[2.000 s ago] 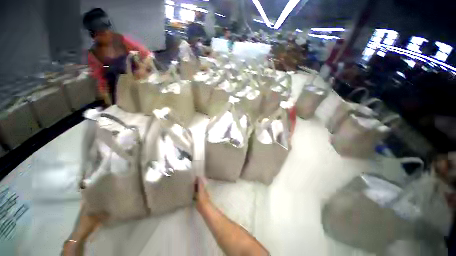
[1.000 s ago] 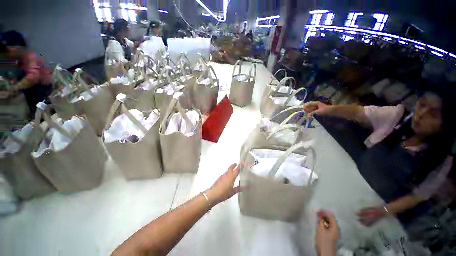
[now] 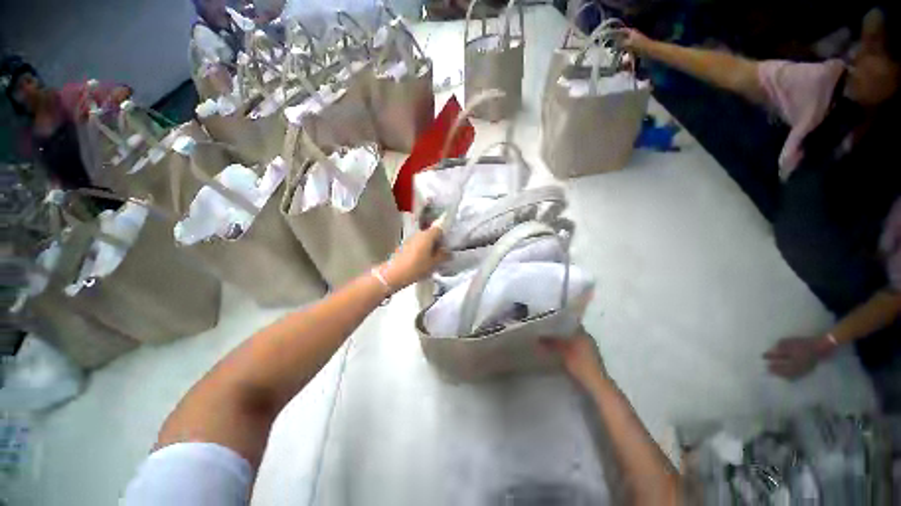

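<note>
A beige-grey tote bag point(image 3: 484, 348) stands in front of me on the white table, its open mouth filled with white stuffing paper point(image 3: 529, 287). A second stuffed bag point(image 3: 469, 183) stands close behind it. My left hand point(image 3: 420, 255) is at the left side, between the two bags, near a handle; its fingertips are partly hidden and its grip is unclear. My right hand point(image 3: 571, 354) lies against the right side of the front bag, with the thumb on its front face.
A red board point(image 3: 435, 148) stands behind. Rows of stuffed bags point(image 3: 346, 222) fill the left. A person at right reaches to a bag point(image 3: 593, 124) farther back, beside a blue object point(image 3: 657, 134). Clear plastic and strap bundles point(image 3: 780, 460) lie at bottom right on the table point(image 3: 711, 267).
The front bag now stands closer to another bag, and both my hands are at it. My right hand has come up to its side. The person's hand at right is at a farther bag's handle.
</note>
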